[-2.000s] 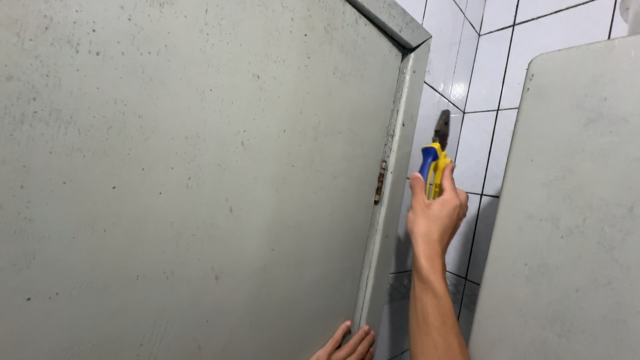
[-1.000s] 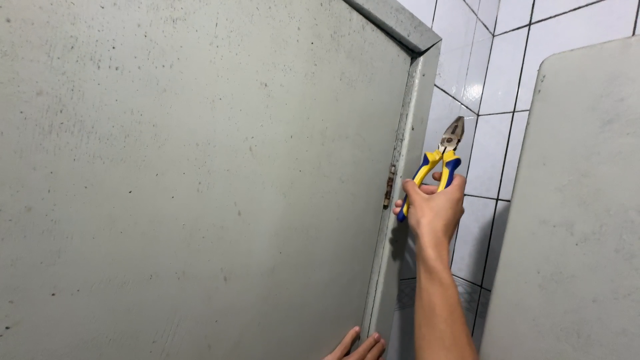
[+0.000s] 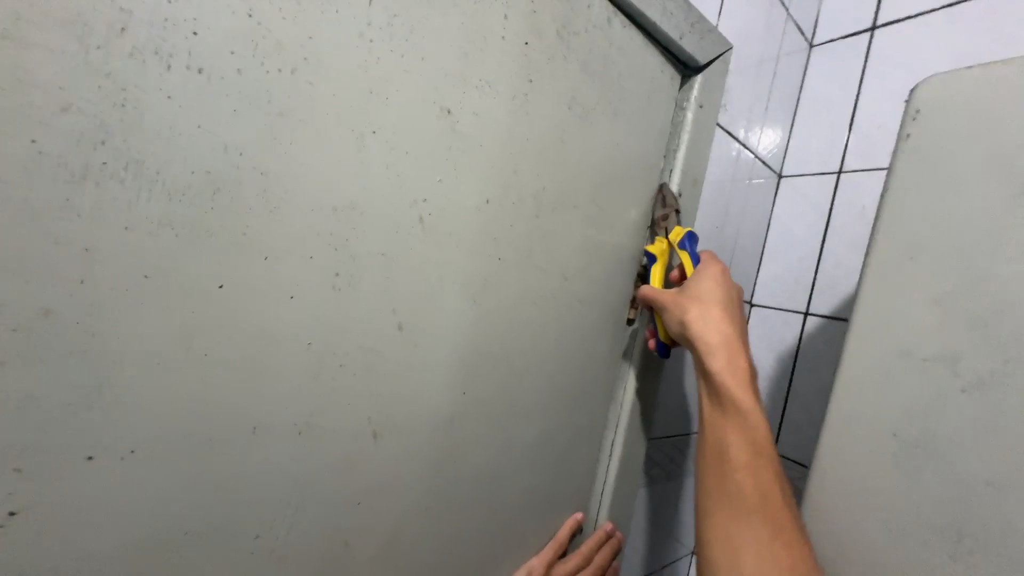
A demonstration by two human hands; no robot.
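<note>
My right hand (image 3: 700,304) grips combination pliers (image 3: 666,248) by their yellow and blue handles. The metal jaws point up and lie over the seam between the grey door (image 3: 360,288) and its frame (image 3: 704,120); whether they touch it, I cannot tell. Just left of the handles a rusty hinge (image 3: 634,300) shows in the seam, partly hidden by the pliers and my thumb. At the bottom edge my left hand (image 3: 572,552) rests with its fingers spread across the door's edge and the frame. It holds no tool, and its palm is out of view.
A white tiled wall (image 3: 808,240) with dark joints stands behind the frame. On the right a grey panel (image 3: 928,360) with a rounded upper corner rises close beside my right forearm. The frame's mitred corner (image 3: 704,60) shows a dark gap.
My right hand has brought the pliers left, from in front of the tiles to the seam above the hinge. My left hand stays low at the door's edge.
</note>
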